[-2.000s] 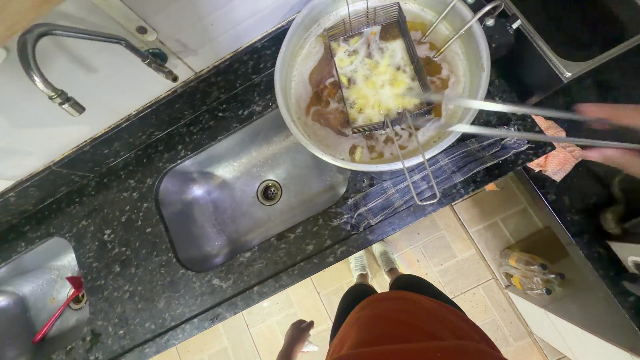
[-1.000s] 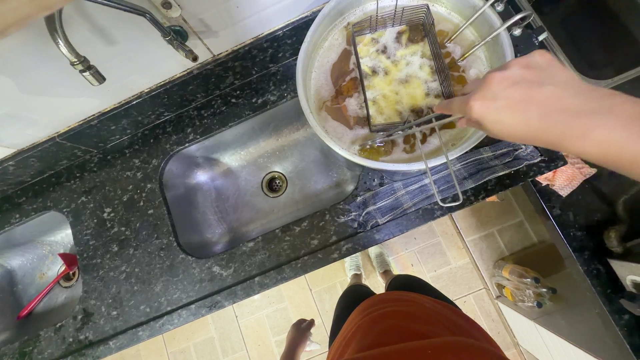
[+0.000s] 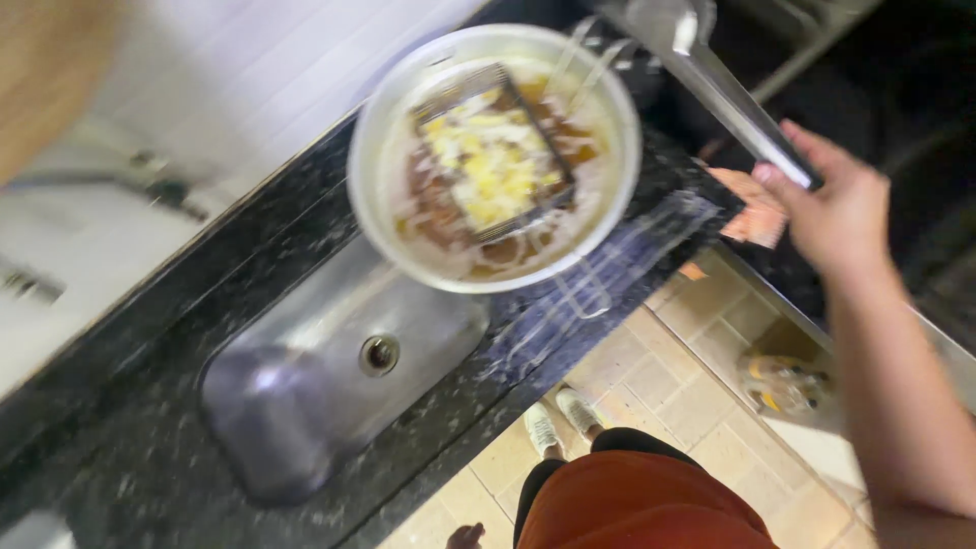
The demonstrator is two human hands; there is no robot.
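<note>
My right hand (image 3: 842, 202) grips the handle of a metal utensil (image 3: 724, 107), whose broad head is partly cut off at the top edge. Left of it stands a large round aluminium pan (image 3: 366, 175) of foamy, brownish frying oil. A rectangular wire fry basket (image 3: 545, 133) sits in the pan, filled with pale yellow pieces of food (image 3: 492, 168); its wire handle reaches over the near rim. Low by my body hangs my left hand (image 3: 465, 537), partly cut off by the bottom edge; nothing is seen in it.
Beside the pan is a steel sink (image 3: 305, 389) set in a black speckled countertop (image 3: 130, 427). A checked cloth (image 3: 534, 328) lies under the pan's near side, and an orange cloth (image 3: 751, 210) is to the right. Clear plastic bottles (image 3: 785, 381) stand low at right. The view is blurred.
My right hand has moved right, away from the basket, and now holds a metal utensil. The view has turned and shifted. The basket remains in the pan.
</note>
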